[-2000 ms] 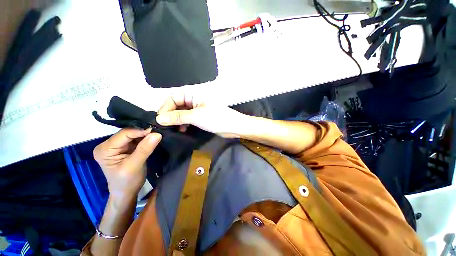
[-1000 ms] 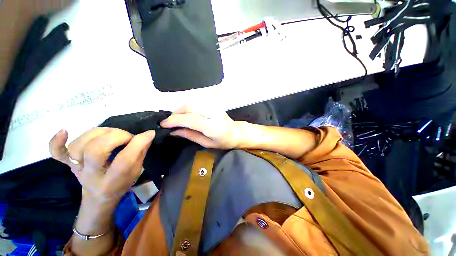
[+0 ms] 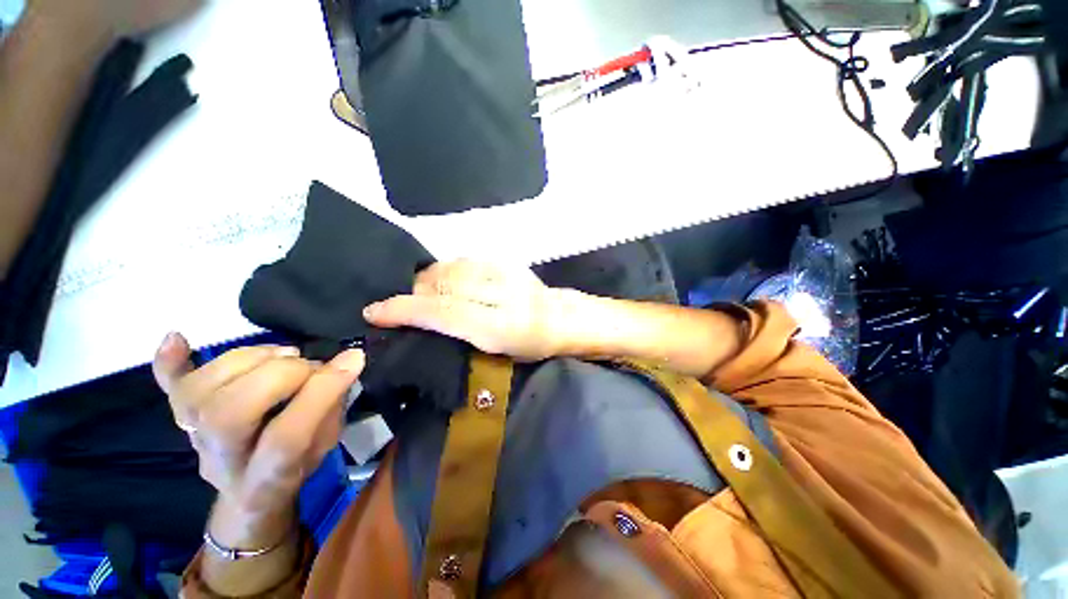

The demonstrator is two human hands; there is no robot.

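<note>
A black fabric panel (image 3: 334, 263) is held at the front edge of the white table, its upper part spread over the edge and its lower part hanging towards my lap. My right hand (image 3: 486, 307) pinches it from the right, thumb and fingers on the cloth. My left hand (image 3: 260, 410) pinches its lower left edge between thumb and index finger, the other fingers curled. What lies between the left fingertips is too small to tell. A dark rounded panel (image 3: 454, 129) lies on the table ahead, with bunched black cloth at its top.
Red-handled snips (image 3: 615, 66) lie right of the rounded panel. Black strips (image 3: 88, 193) lie at the left, with another person's arm (image 3: 35, 105) over them. Black cord (image 3: 861, 94) and cut strips (image 3: 966, 76) are at the right. A clear plastic bag (image 3: 820, 298) is below the edge.
The black fabric has opened out from a narrow folded bundle into a wider piece. My left hand has moved lower. Another person's arm has come in at the upper left.
</note>
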